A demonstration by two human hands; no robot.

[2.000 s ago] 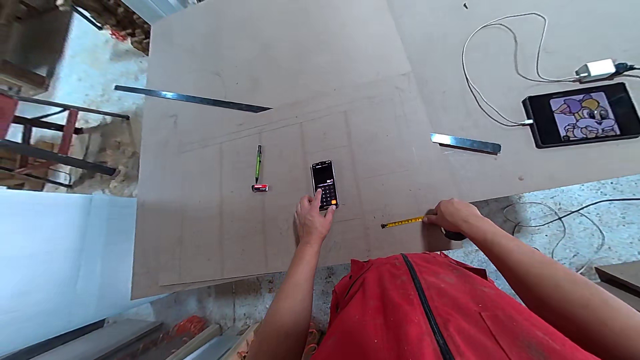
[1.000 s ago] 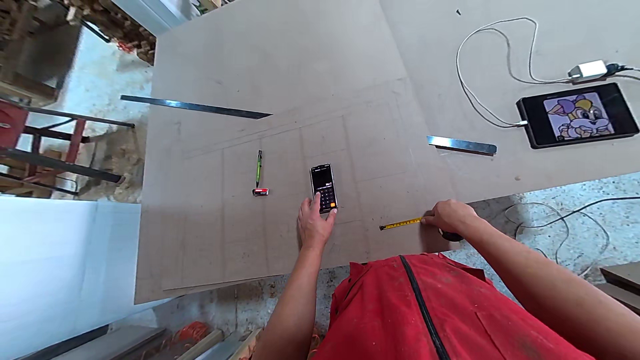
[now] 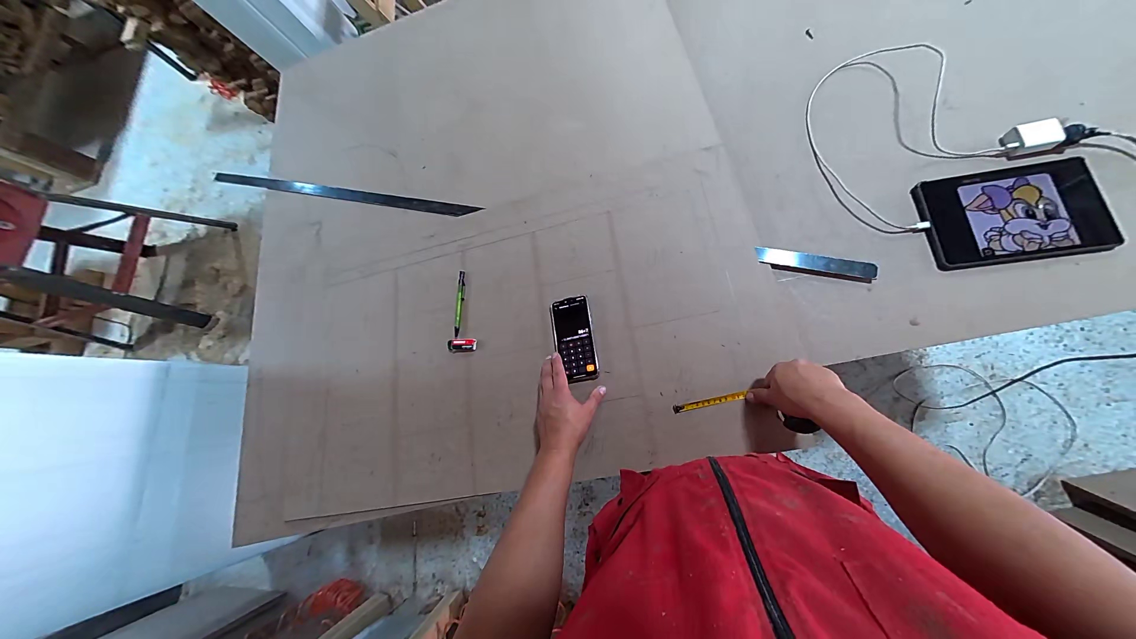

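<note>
My left hand [image 3: 565, 410] rests at the lower end of a smartphone [image 3: 575, 337] that lies on the board and shows a calculator; its fingers are apart and it grips nothing. In my right hand [image 3: 796, 390], at the board's near edge, is a tape measure [image 3: 800, 424], partly hidden by the hand, with a short length of yellow blade [image 3: 712, 403] out over the board. Left of the phone lie a green pen or mechanical pencil [image 3: 460, 303] and a small red and white eraser-like block [image 3: 462, 345]. Thin ruled lines cover the large brown sheet board [image 3: 426, 426].
A long metal straightedge [image 3: 355, 195] crosses the board's left edge. A short metal strip [image 3: 821, 264] lies right of centre. Further right are a tablet [image 3: 1021, 213], its white cable and a charger [image 3: 1037, 135]. A red metal frame [image 3: 124, 266] stands on the floor at left.
My left hand has drawn back slightly from over the phone's keypad to its lower edge, and its fingers have spread. My right hand and the tape measure have stayed in place.
</note>
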